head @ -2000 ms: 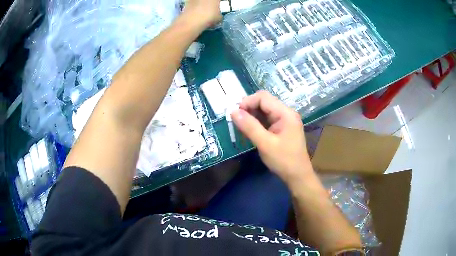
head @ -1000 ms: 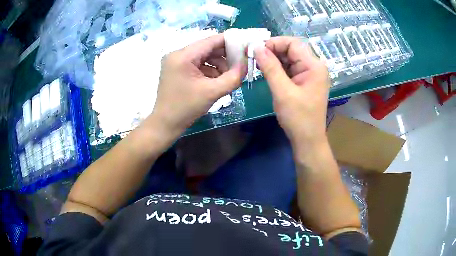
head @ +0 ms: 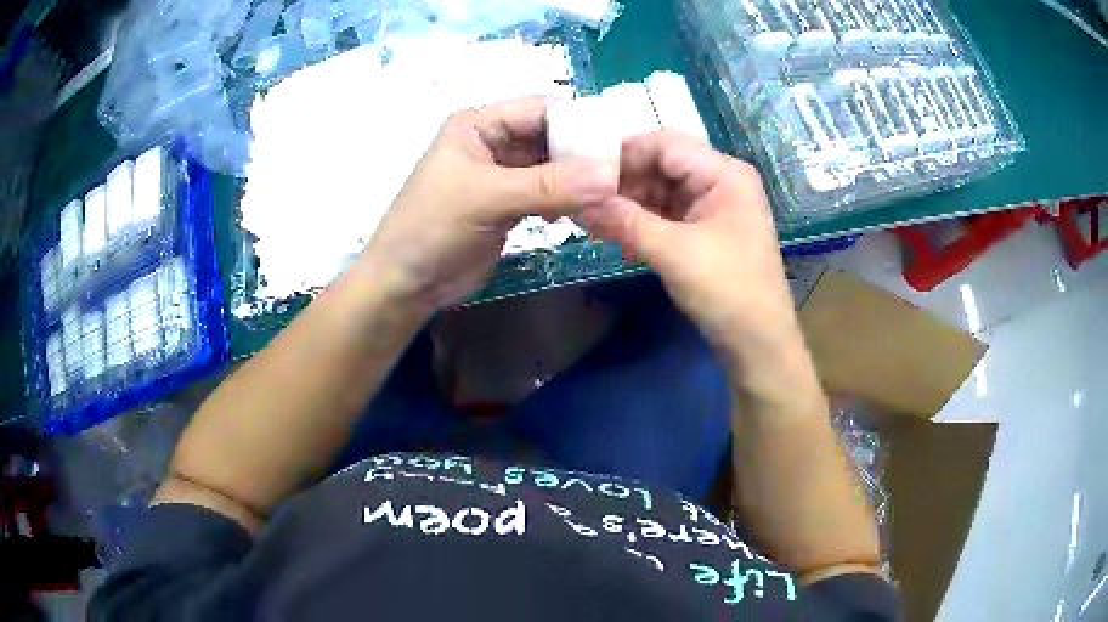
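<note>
My left hand (head: pixel 486 182) and my right hand (head: pixel 693 207) meet over the bench's front edge. A white housing (head: pixel 583 136) is pinched in my left fingers, and my right fingertips press at its near end. It is overexposed and merges with a loose white body (head: pixel 671 107) just behind it. The slim inner unit is not visible now; my fingers may hide it. The heap of small white parts (head: pixel 365 146) lies in the centre tray, left of my hands.
Stacked clear inner-unit trays (head: pixel 869 109) stand at the right. A blue tray (head: pixel 209 286) under a clear tray of white bodies (head: pixel 116 280) is at the left. A large clear bag (head: pixel 182 73) lies behind the heap. An open cardboard carton (head: pixel 899 346) and red stools (head: pixel 972 249) are below.
My left hand has come from the back of the bench to meet my right, holding a white housing. The slim inner unit seen in my right fingers no longer shows.
</note>
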